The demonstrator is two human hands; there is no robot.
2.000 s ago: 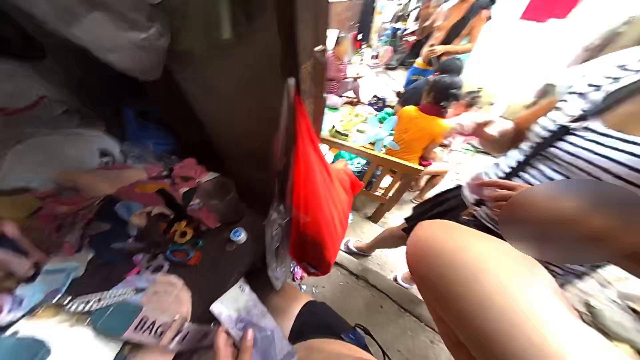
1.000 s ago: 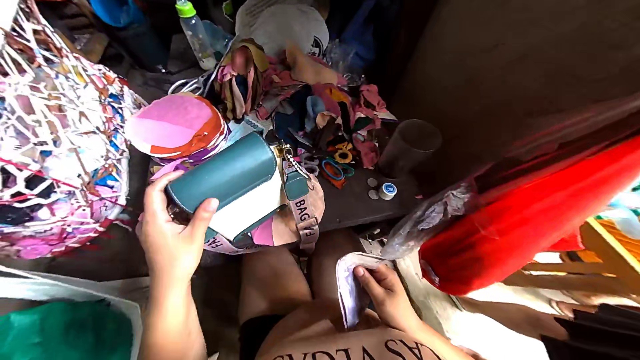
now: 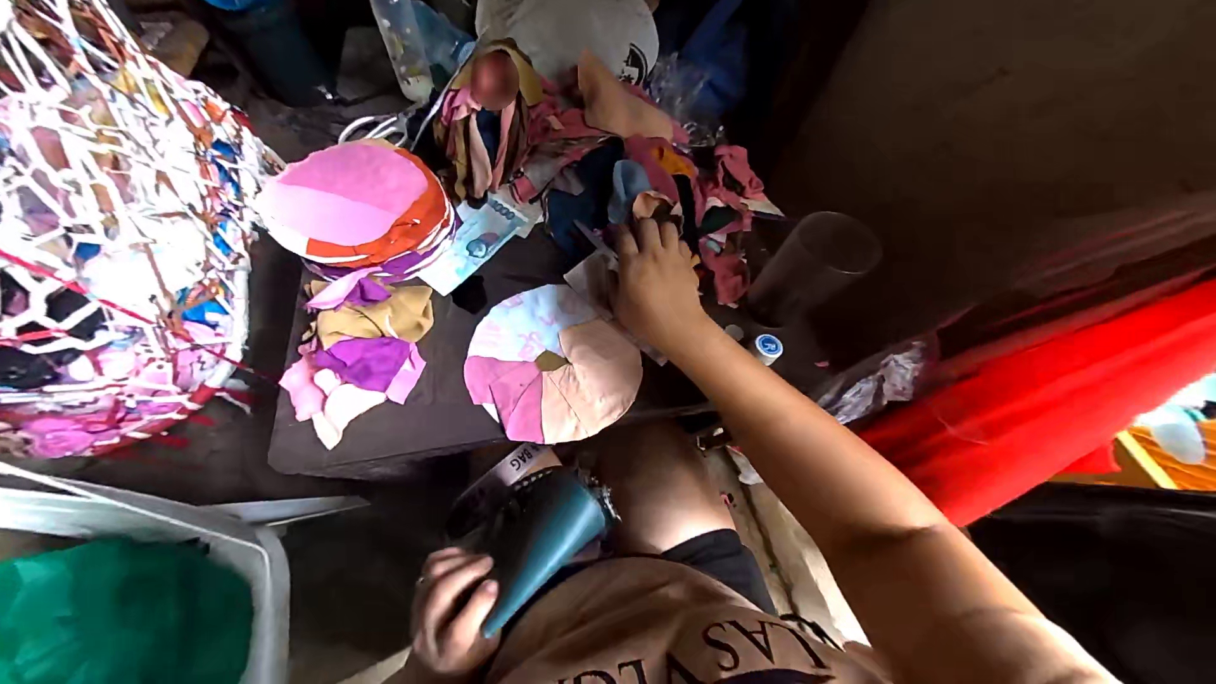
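Observation:
My left hand (image 3: 456, 608) holds a teal handbag (image 3: 556, 546) on its side low in front of my body, its lettered strap hanging by the table edge. My right hand (image 3: 660, 285) reaches onto the dark table, palm down, over a pale paper (image 3: 594, 280) beside the scrap heap; its fingertips are partly hidden, so its grip is unclear. Just below that hand lies a round patchwork fabric piece (image 3: 554, 364). A banknote (image 3: 480, 242) rests by a stack of round patchwork pieces (image 3: 356, 204). Small cloth scraps (image 3: 366, 356) lie near the front left.
A white net sack (image 3: 123, 237) of scraps stands left, above a pale container (image 3: 271, 579) with green cloth. Fabric scraps (image 3: 608, 142) are heaped at the back. A clear cup (image 3: 826, 256) and a thread spool (image 3: 768, 349) stand right, near a hanging red bag (image 3: 1073, 399).
My left hand has lowered the teal handbag from over the table toward my lap. My right hand has moved from my lap to the table. The round patchwork piece is now uncovered.

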